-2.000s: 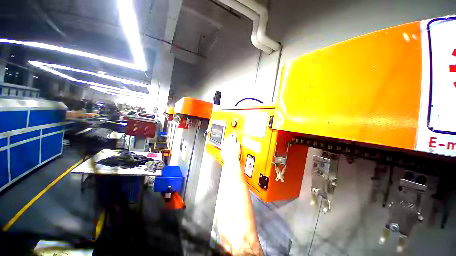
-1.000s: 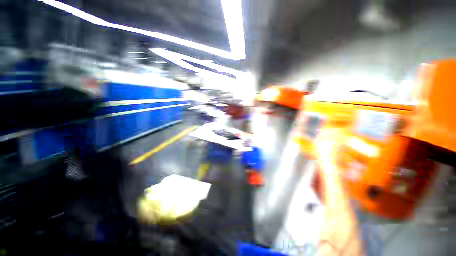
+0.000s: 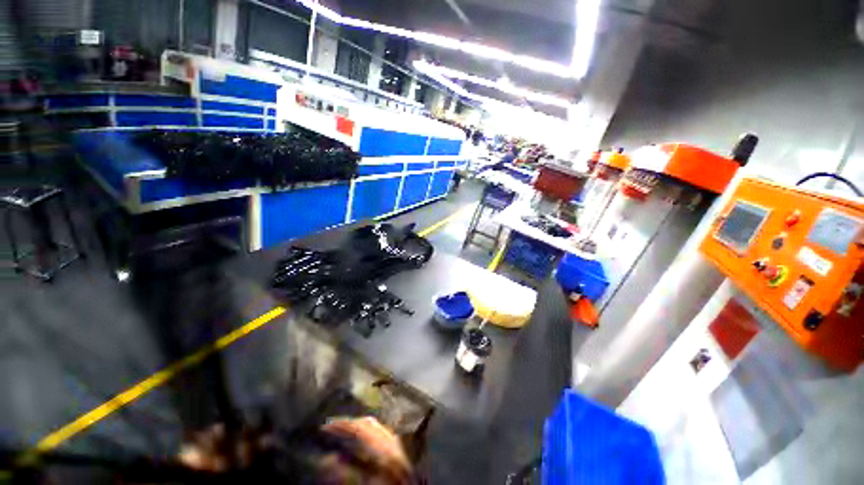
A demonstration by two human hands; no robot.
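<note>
Two skin-toned, blurred shapes are cut off by the bottom edge: my left hand (image 3: 213, 449) and, farther right, my right hand (image 3: 369, 443). Their fingers and anything in them cannot be made out. Beyond them, a pile of glossy black straps (image 3: 355, 270) lies on the dark table (image 3: 431, 358). A small white jar (image 3: 473, 350), dark on top, stands upright near a round pale-rimmed bowl with blue inside (image 3: 454, 307). A pale yellow tub or block (image 3: 507, 301) sits beside the bowl.
An orange control panel (image 3: 791, 275) is at right, above a blue bin (image 3: 602, 445). A long blue-and-white machine (image 3: 303, 213) with heaped black straps stands behind left. A metal stool (image 3: 38, 232) is at far left. Another blue bin (image 3: 582, 275) is farther back.
The view has swung left and down from the orange machine to the table. My right hand has left the control panel and is now low in the picture.
</note>
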